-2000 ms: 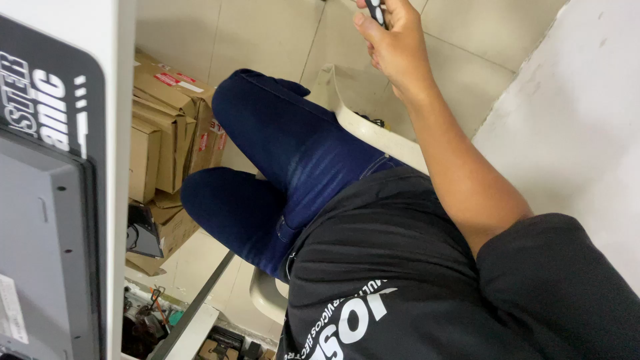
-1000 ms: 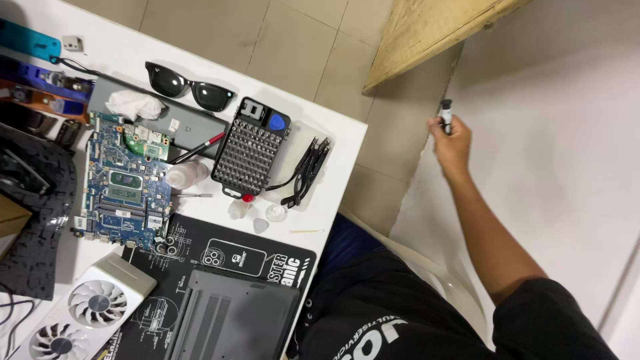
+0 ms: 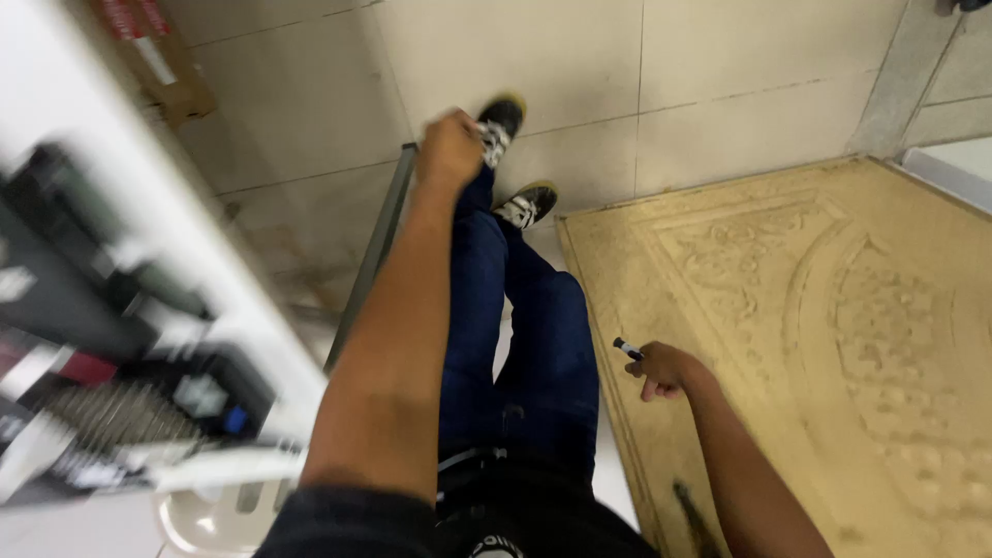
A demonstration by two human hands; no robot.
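Note:
My left hand [image 3: 449,151] is stretched forward over the floor, near the top of my view, with its fingers curled. Whether anything lies inside it cannot be seen. To the right, my right hand [image 3: 665,370] holds a small black and white cylindrical object [image 3: 628,349], like a short marker, which sticks out past the fingers. Behind that hand is a carved, yellowish wooden door [image 3: 744,333]. My legs in dark blue jeans [image 3: 542,333] and black sneakers [image 3: 528,203] show between the two arms.
A white table [image 3: 225,271] at the left bears a blurred bit set [image 3: 116,411] and other dark items. A grey metal bar [image 3: 376,248] runs beside my left forearm. Cardboard [image 3: 174,74] lies at the upper left; a pale plastic chair [image 3: 209,523] is at the lower left.
The view has swung strongly from the table to the floor and door. My left arm has come into view. My right hand keeps hold of the small black and white object.

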